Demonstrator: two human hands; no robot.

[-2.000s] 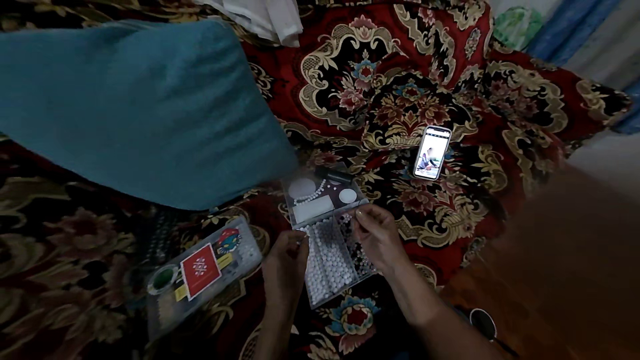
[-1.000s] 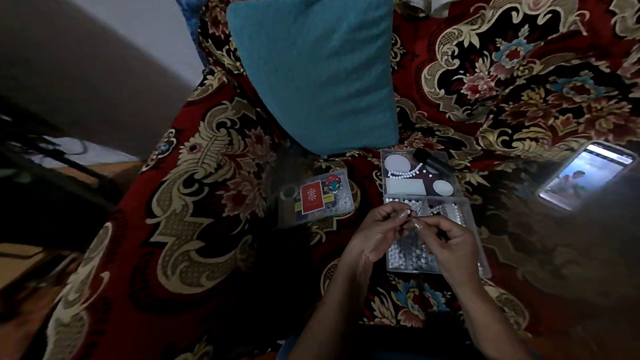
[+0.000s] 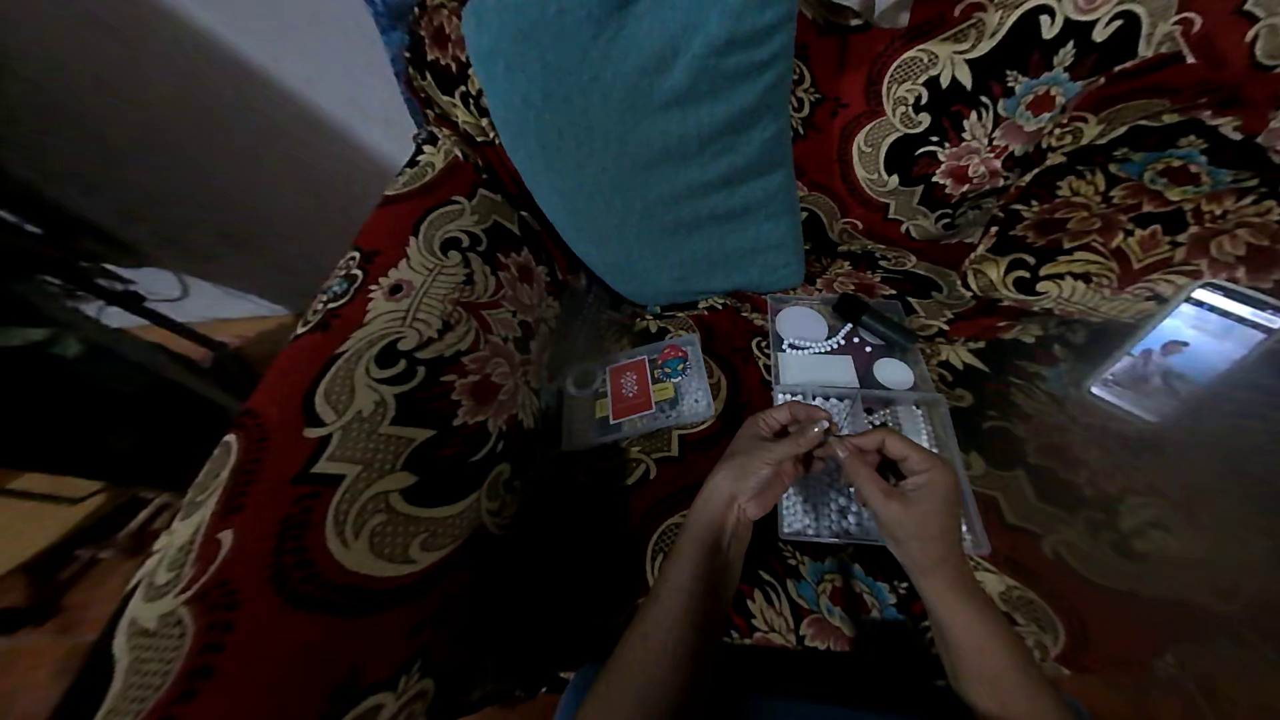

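Note:
My left hand and my right hand meet fingertip to fingertip above an open clear plastic bead box. Something tiny and pale shows at the left fingertips; it is too small to name, and whether the right fingers also grip it is unclear. White beads fill the box's compartments, partly hidden by my hands. On the raised lid part lie a short string of white beads, a dark tube-like object and pale round and rectangular patches.
A second clear plastic case with a red card lies to the left. Behind stands a teal cushion. A lit phone rests at the right. Everything lies on a red, black and gold floral cover.
The view has swung left since two seconds ago. My hands, apart over the box in the oldest frame, have come together at the fingertips.

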